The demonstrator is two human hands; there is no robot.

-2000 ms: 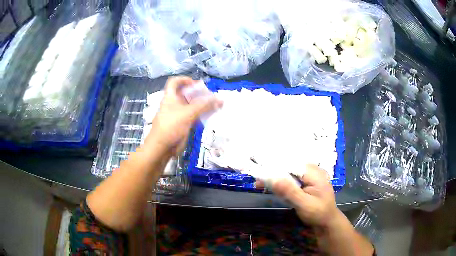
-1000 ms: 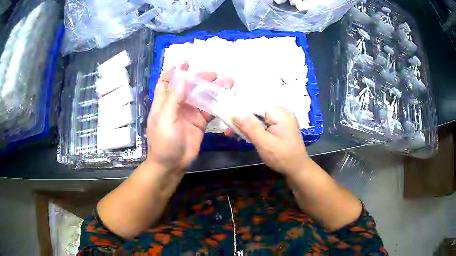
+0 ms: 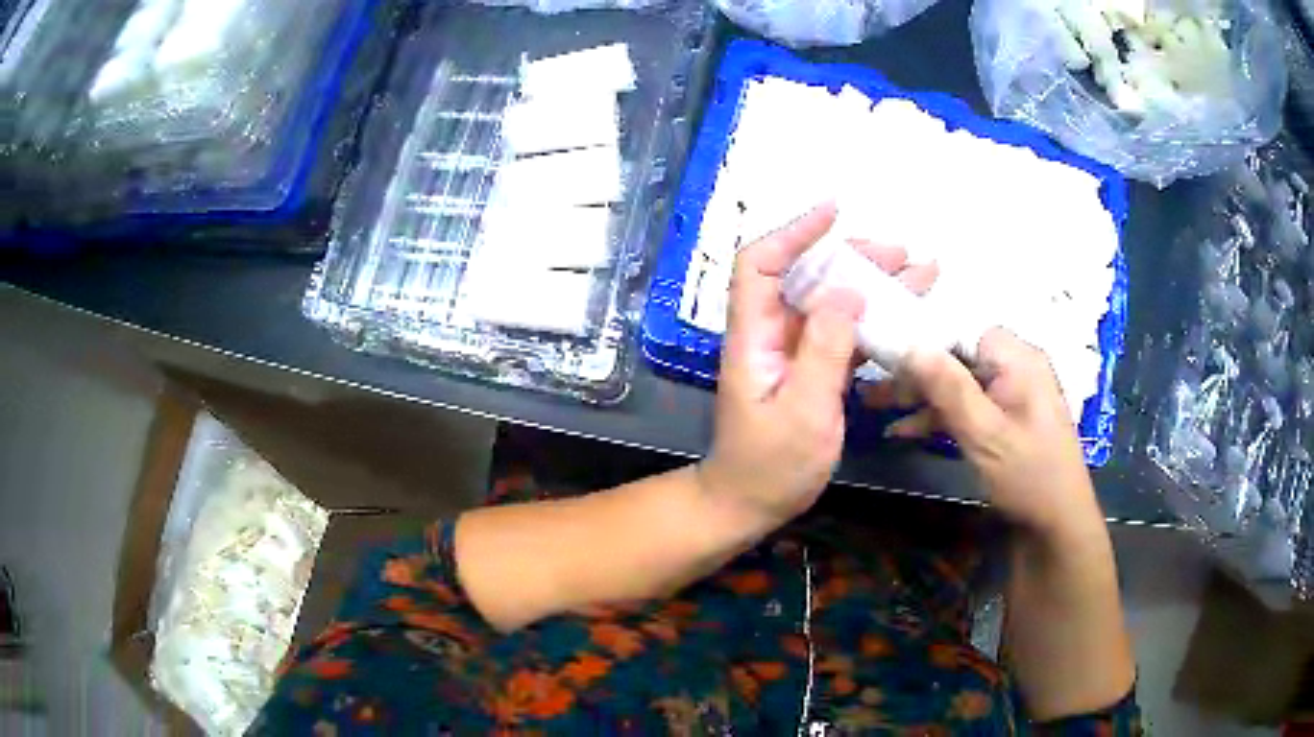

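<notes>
A white plastic housing [image 3: 865, 300], finger length, is held between both bare hands over the near side of the blue tray. My left hand [image 3: 793, 360] grips its upper left end with thumb and fingers. My right hand [image 3: 994, 410] holds its lower right end; a small dark spot shows near these fingertips, too blurred to name. The blue tray [image 3: 666, 310] is filled with bright white parts [image 3: 922, 173] whose single shapes are hard to see. The fingers hide part of the housing.
A clear slotted tray [image 3: 324, 295] with a row of white blocks [image 3: 541, 231] is left. Stacked filled trays [image 3: 216, 115] are far left. A poly bag of cream parts [image 3: 1153, 72] is top right, a pocketed clear tray [image 3: 1239, 360] right. Below the table edge, a bag [image 3: 238, 576] is in a box.
The view has swung left, so the trays appear further right. My hands have come together around the housing; the clear, pinkish look of its left end is now mostly covered by my left fingers.
</notes>
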